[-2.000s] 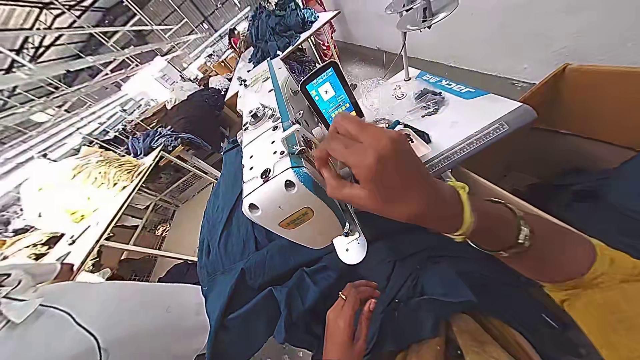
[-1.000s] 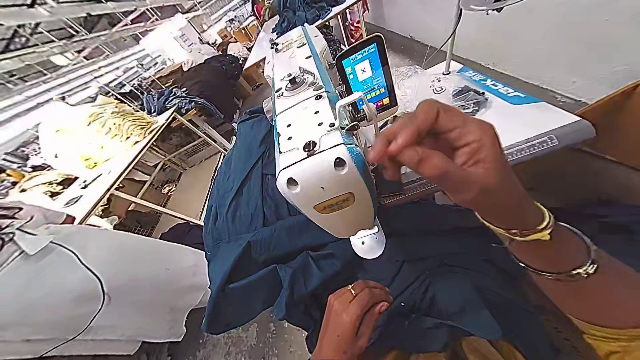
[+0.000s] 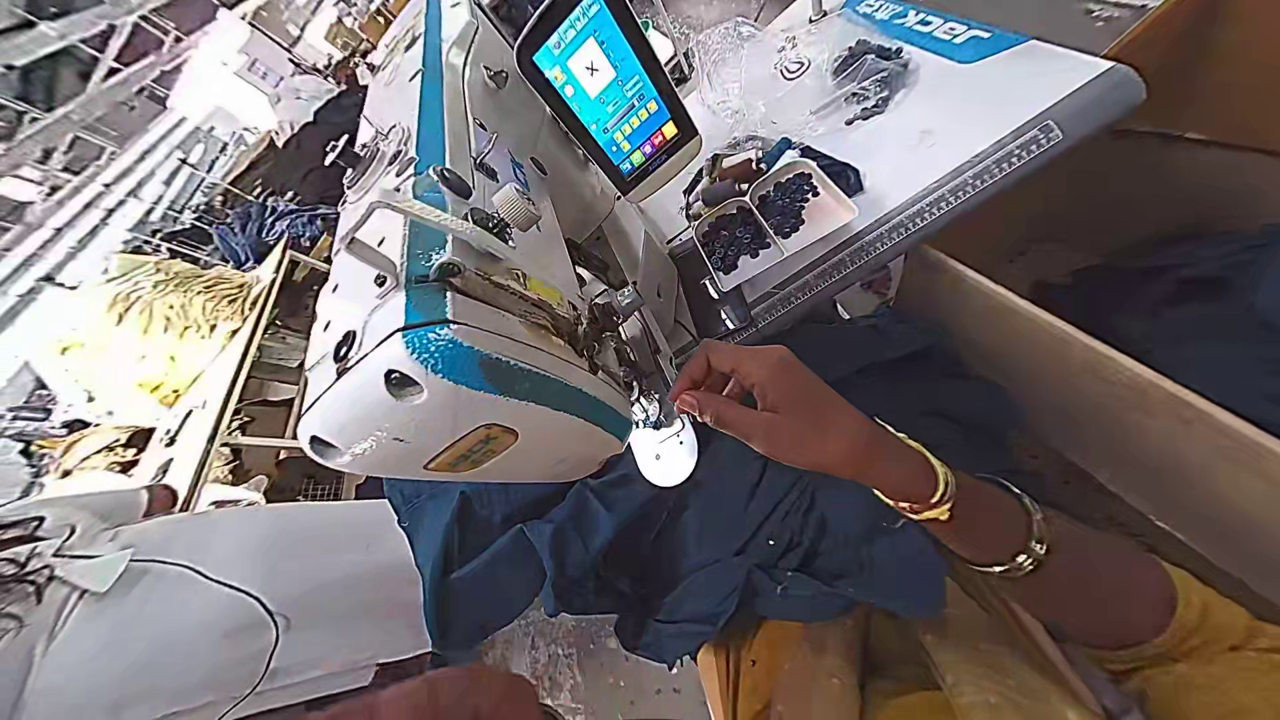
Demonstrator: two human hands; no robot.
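Observation:
The white and blue head of a Jack industrial sewing machine (image 3: 470, 400) fills the middle of the view. My right hand (image 3: 765, 405) is at its needle area, thumb and forefinger close together beside the presser parts (image 3: 645, 400); whether a thread is between them cannot be made out. Below the fingertips is the rounded white end of the machine's arm (image 3: 665, 455). Dark blue fabric (image 3: 700, 550) hangs under and around it. I cannot see my left hand; a blurred reddish shape at the bottom edge is unclear.
A lit touch screen (image 3: 605, 85) stands behind the needle area. On the white machine table (image 3: 960, 110) are a divided tray of dark buttons (image 3: 840, 212), thread spools (image 3: 735, 170) and plastic bags. A cardboard box (image 3: 1100, 400) stands right, a cloth-laden table (image 3: 240, 390) left.
My right hand has come down from beside the upper machine head to the needle area. My left hand, earlier on the blue fabric, has left the view. The view is closer to the machine.

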